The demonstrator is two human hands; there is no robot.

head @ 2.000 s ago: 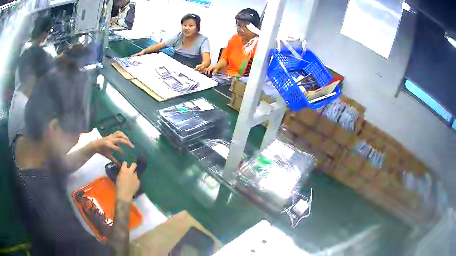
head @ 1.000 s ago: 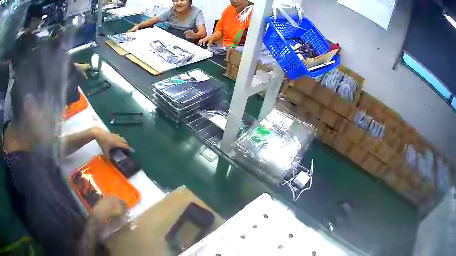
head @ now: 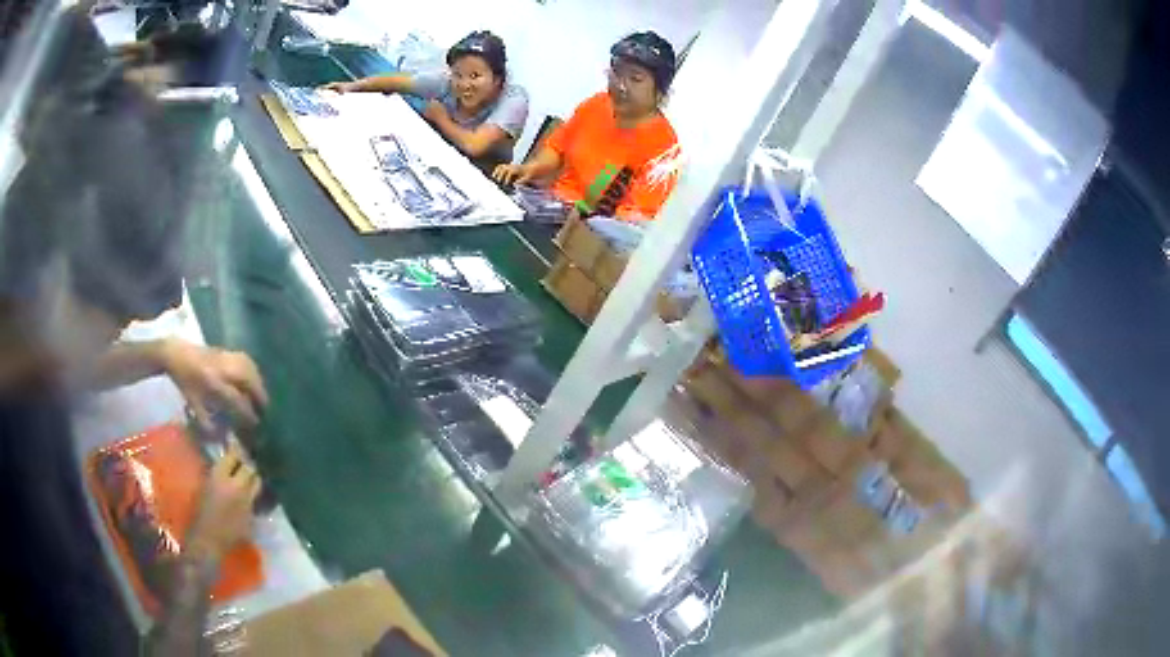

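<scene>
Neither of my hands is in view. Nearest in front of me, a tan cardboard sheet (head: 336, 624) lies at the bottom edge. A dark piece, likely a black frame (head: 400, 646), is on it, mostly cut off by the picture's edge. Left of it, an orange tray (head: 237, 574) with small dark parts lies on a white mat (head: 298, 574). A neighbouring worker's two hands are close together over the tray's right side; what they hold is too blurred to tell.
Shiny clear tray stacks (head: 443, 315) and a clear bagged stack (head: 629, 513) stand across the green bench (head: 372, 494). A white post (head: 642, 289) carries a blue basket (head: 770, 289). Two seated people face a white board (head: 372, 167). Cartons (head: 821, 501) line the wall. A pale blur crosses the lower right.
The camera view has tilted and shifted. The white tray with dark holes has left the picture, and the black frame is now mostly cut off. The neighbour's hands have come together.
</scene>
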